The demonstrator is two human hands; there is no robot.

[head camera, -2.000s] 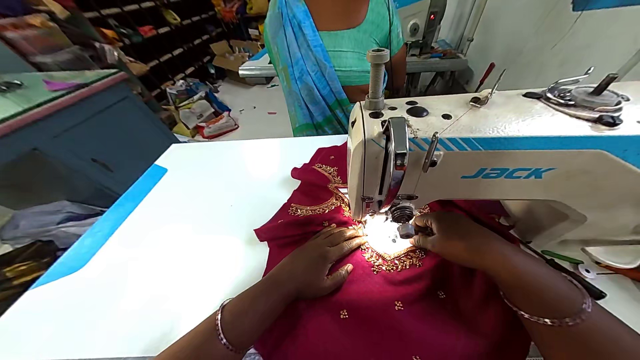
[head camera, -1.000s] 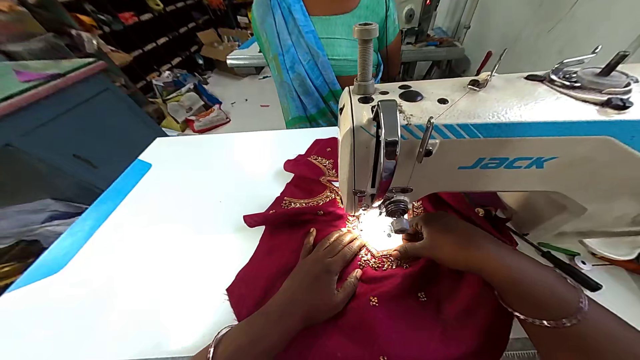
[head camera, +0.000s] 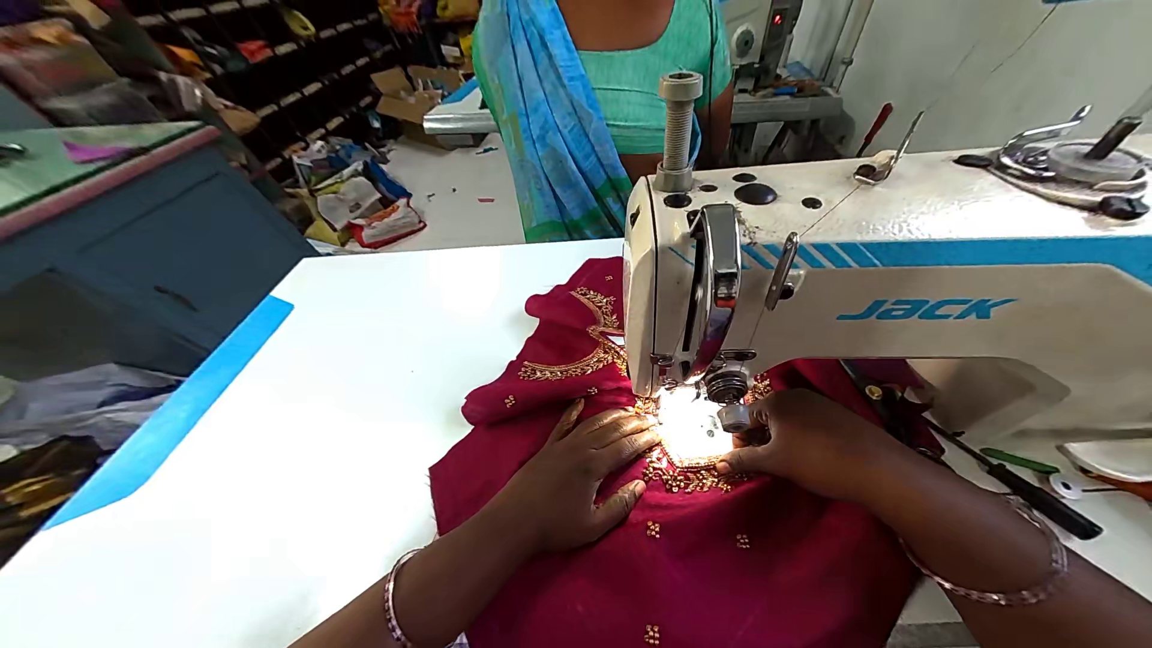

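Note:
A maroon fabric piece with gold embroidery (head camera: 576, 576) lies under the needle area of a white Jack sewing machine (head camera: 918, 315). My left hand (head camera: 576, 477) rests flat on the fabric, left of the lit needle area, fingers spread a little, holding nothing. My right hand (head camera: 801, 441) is at the right side of the presser foot area, thumb on the gold border and fingers bent beside a round metal knob (head camera: 734, 418). Whether these fingers pinch the cloth or the knob cannot be told. Glare hides the needle and the cloth's centre.
The white table (head camera: 360, 405) has a blue edge strip. Right of the machine's needle end lie a black-handled screwdriver (head camera: 1044, 504), scissors (head camera: 886, 405), a green tool (head camera: 1017, 461) and a small white bobbin (head camera: 1066, 486). A person (head camera: 621, 99) stands behind the table; a blue cabinet (head camera: 180, 261) is at left.
Near my left hand, the fabric's left edge has shifted and its folds look different from two seconds ago. Both hands stay beside the needle area. The view has moved slightly.

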